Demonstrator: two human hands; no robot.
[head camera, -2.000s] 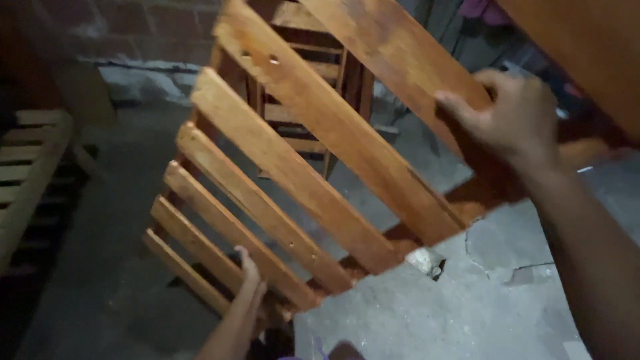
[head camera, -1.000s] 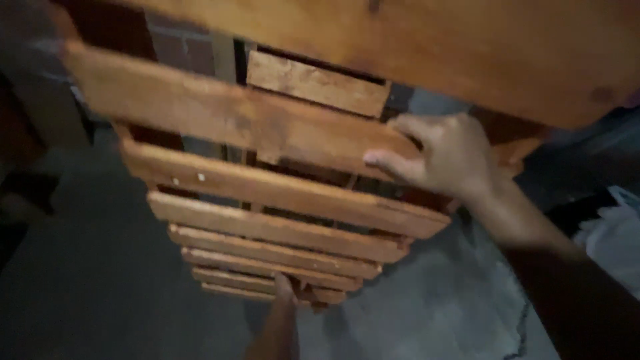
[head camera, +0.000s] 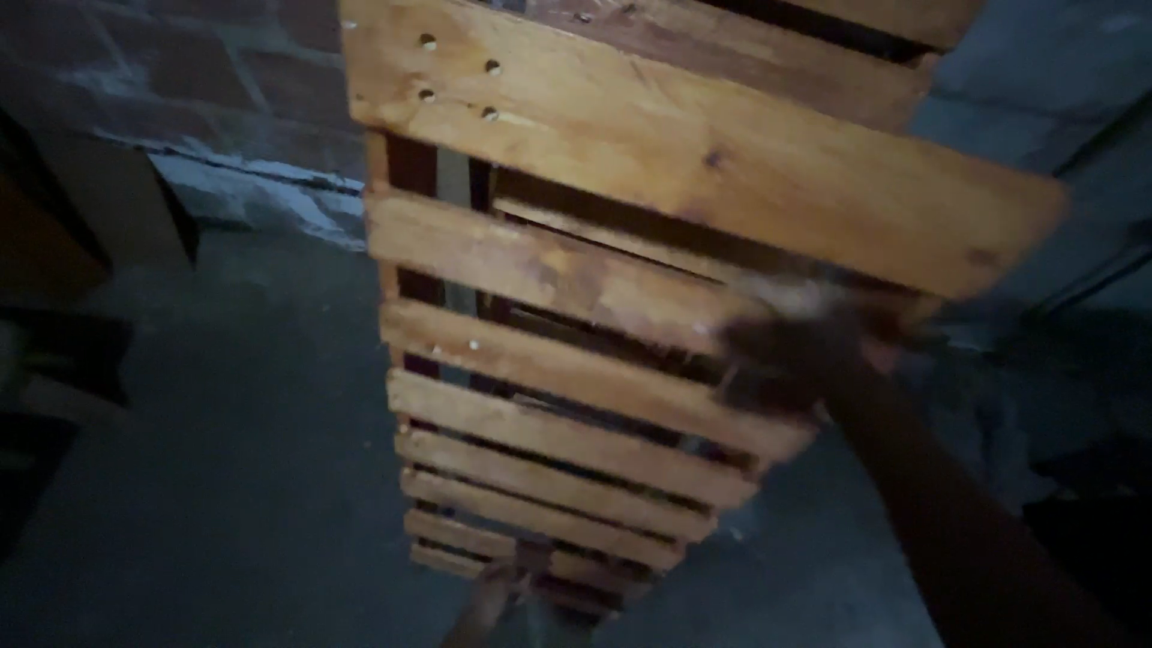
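Observation:
A slatted wooden panel of varnished orange-brown boards stands steeply in front of me, its wide top board drilled with several round holes at the left end. My right hand, badly blurred, is at the panel's right side by the second and third slats; its grip cannot be made out. Low down, my left hand is at the bottom slats near their middle, its fingers partly hidden and blurred. Through the gaps another wooden slatted piece shows behind the panel.
A brick wall with rough mortar at its base rises behind on the left. Boards lean near it. Dark, unclear objects lie on the concrete floor at the far left and lower right.
The panel has turned from a diagonal lean to a more upright stance, with its slats closer to level. My right hand was gripping a slat's edge one second ago and is now blurred.

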